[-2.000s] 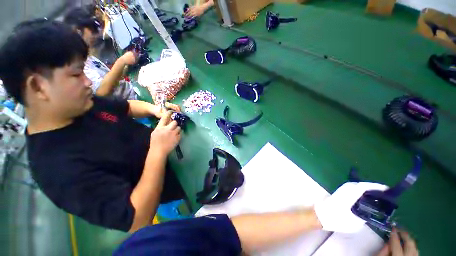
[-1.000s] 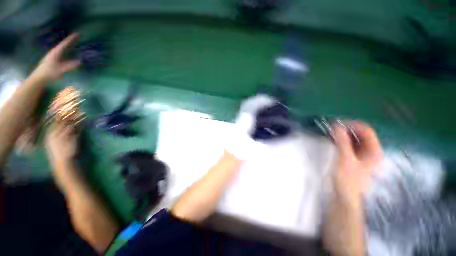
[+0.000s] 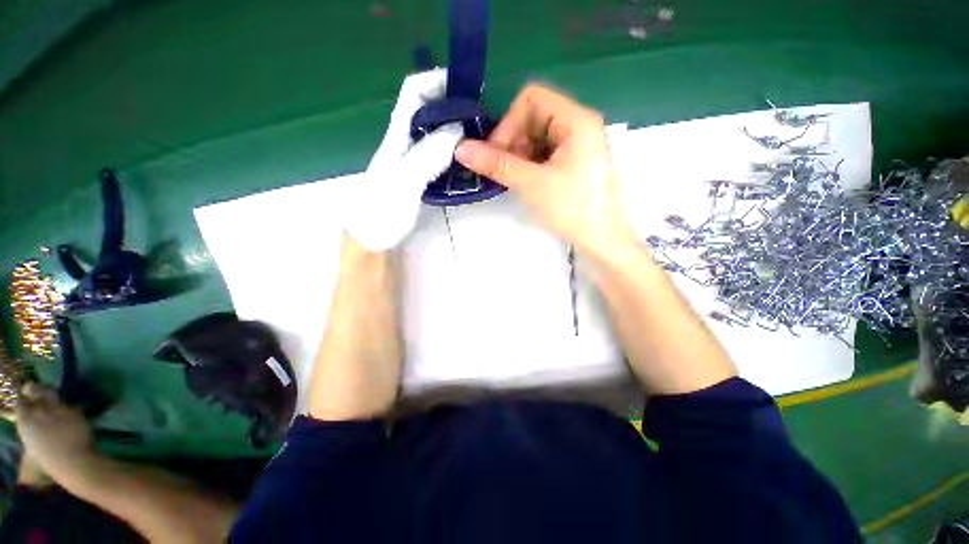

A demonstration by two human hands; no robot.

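Observation:
The navy housing (image 3: 463, 189) is held over the back edge of the white sheet, its long glossy arm (image 3: 468, 48) pointing away from me. My left hand (image 3: 398, 175), in a white glove, grips the housing from the left. My right hand (image 3: 558, 170), bare, has its thumb and forefinger at the middle of the housing, pressed close together. A thin silvery wire shows in the housing's near part. Whether my right fingertips hold a separate wire part is hidden. A tangled heap of silver springs (image 3: 786, 255) lies on the right end of the sheet.
The white sheet (image 3: 499, 329) has thin dark slits. A black moulded part (image 3: 239, 372) lies left of it. Farther left are another navy housing (image 3: 106, 278), a copper-coloured heap (image 3: 35, 308) and another person's hand (image 3: 55, 425). A crumpled sack (image 3: 935, 351) is at the right edge.
The view has swung right and down onto the sheet and spring heap. My right hand, apart from the housing and near the sheet's right side one second ago, is now at the housing in my left hand.

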